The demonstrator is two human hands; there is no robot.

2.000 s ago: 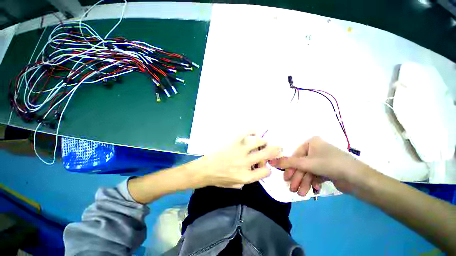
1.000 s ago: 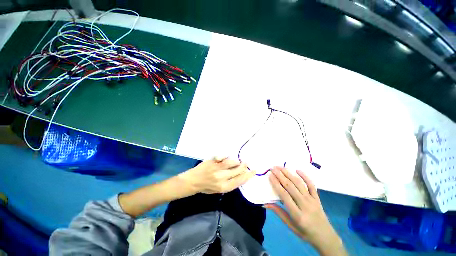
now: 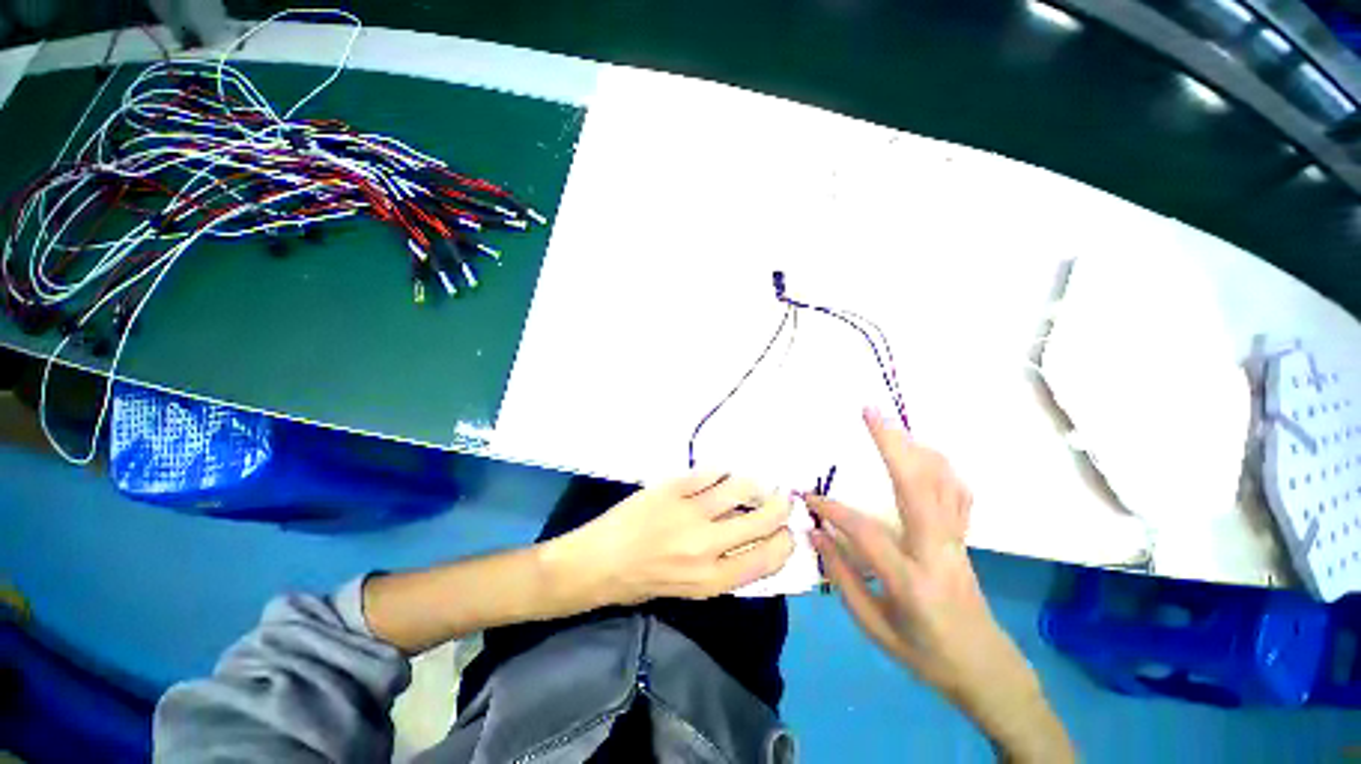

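Note:
A thin wire harness (image 3: 851, 317) in red and black lies in an arch over the white surface, with a small black connector (image 3: 779, 285) at its top. Its left lead runs down to my left hand (image 3: 679, 545), whose fingers are bent at the wire over a white panel (image 3: 764, 587) at the bench edge. My right hand (image 3: 928, 560) is beside it, thumb and a finger close to a short dark piece (image 3: 826, 485), index finger stretched up near the right lead. What my fingertips pinch is too small and washed out to tell.
A harness bundle (image 3: 224, 179) lies on the green mat (image 3: 358, 336) at left. A white scalloped panel (image 3: 1157, 388) and a dotted panel (image 3: 1321, 463) are at right. Blue stools (image 3: 217, 440) stand below the bench. A dark green belt (image 3: 717, 45) runs behind.
My right hand has lifted from lying flat on the panel to bent fingers with the index raised. A short dark piece now shows upright between the hands. The view has shifted slightly.

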